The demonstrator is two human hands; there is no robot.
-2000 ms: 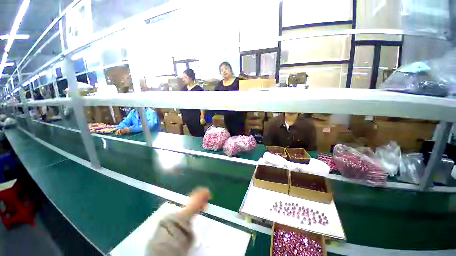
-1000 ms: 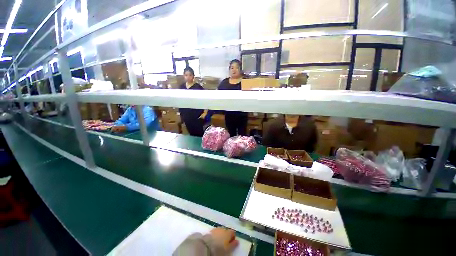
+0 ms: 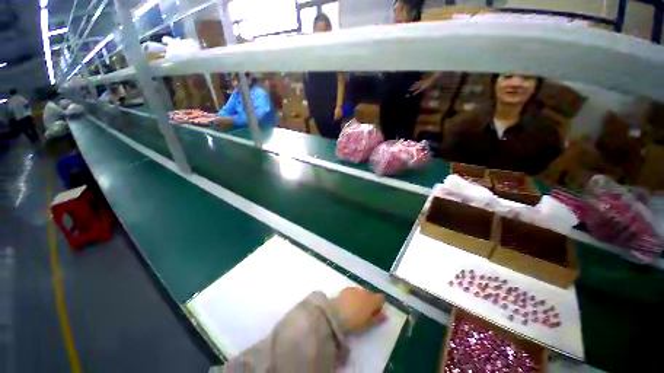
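My left hand [image 3: 360, 309], in a grey-beige sleeve, is low over the right part of a white work board [image 3: 273, 291]. Its fingers are curled and a pinkish spot shows at the fingertips; whether it holds a part is too blurred to tell. My right hand is not in view. A cardboard box [image 3: 535, 352] full of glittering magenta parts stands just right of the board, cut off by the bottom edge. Small pink parts [image 3: 502, 296] lie spaced out on a second white board [image 3: 429, 255] beyond the divider strip.
Two deeper cardboard boxes [image 3: 502, 234] stand at the second board's back. White wrapping [image 3: 502, 200] and smaller boxes [image 3: 489, 177] lie behind. Bagged striped pieces [image 3: 360, 141] and long pink pieces [image 3: 619, 218] lie farther off. Several people are across the line. A white rail [image 3: 408, 51] crosses above.
My left hand, raised and pointing over the board earlier, has come down to its right part. The view has tilted down and turned left, showing more floor and a red stool.
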